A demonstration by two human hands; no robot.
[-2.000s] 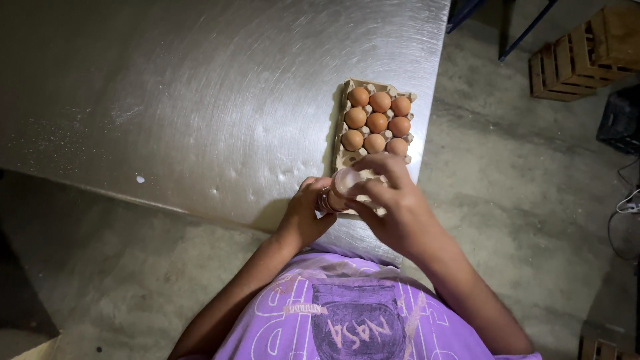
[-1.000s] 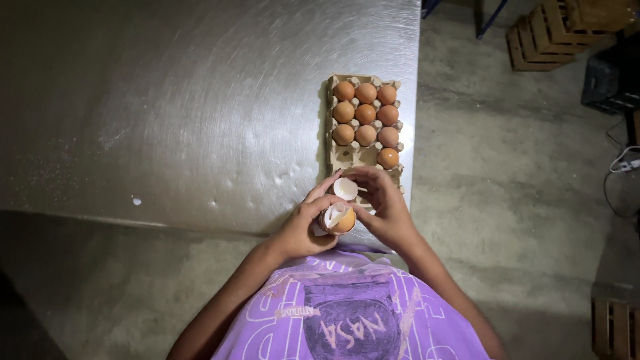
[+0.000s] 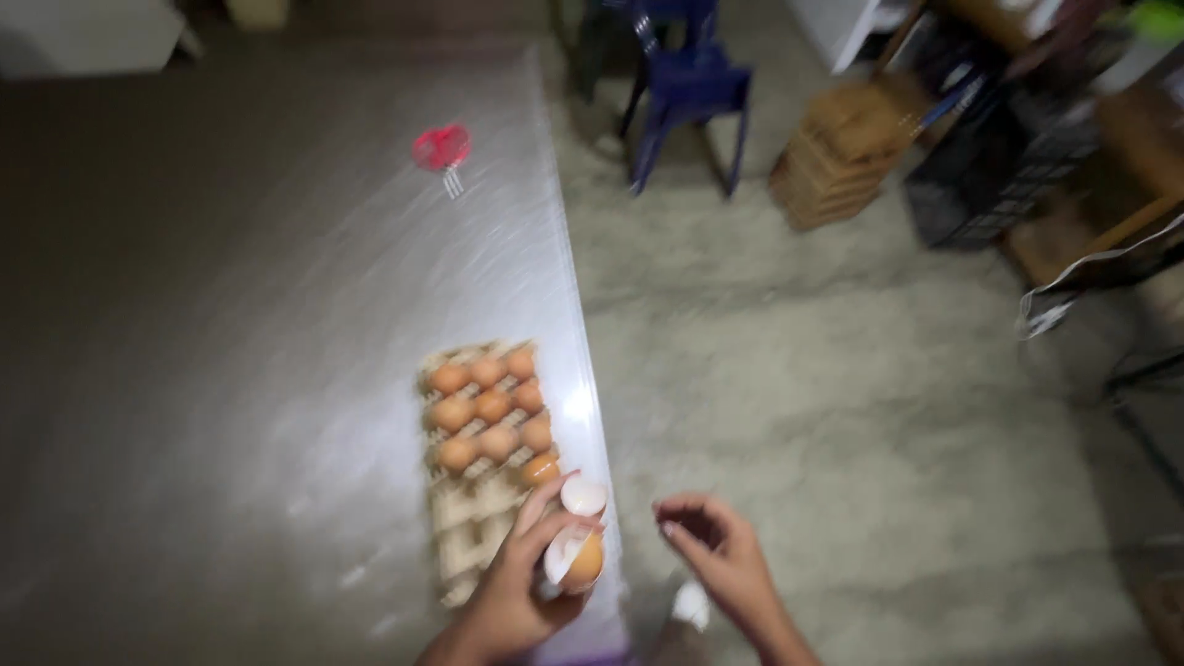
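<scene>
My left hand point(image 3: 518, 583) holds an opened eggshell point(image 3: 583, 497) between its fingers and, just below it, another shell piece with an orange-brown part point(image 3: 581, 560); whether that part is yolk or outer shell I cannot tell. Behind that hand lies a cardboard egg tray point(image 3: 472, 513) with several brown eggs point(image 3: 492, 405) in its far rows and empty cups in the near part. A shiny orange one point(image 3: 541, 469) sits at the right of the nearest filled row. My right hand point(image 3: 717, 546) is held apart to the right, fingers curled, with nothing seen in it; its palm is partly hidden.
The tray rests near the right edge of a metal table point(image 3: 277, 370). Farther back on it lies a red object with a pronged metal end point(image 3: 444, 153). On the floor stand a blue plastic chair point(image 3: 689, 92), a wooden crate point(image 3: 837, 153) and a black crate point(image 3: 990, 176).
My right hand has moved away to the right from the shell, which stays in my left hand. The view has swung, bringing the chair and the red object into sight.
</scene>
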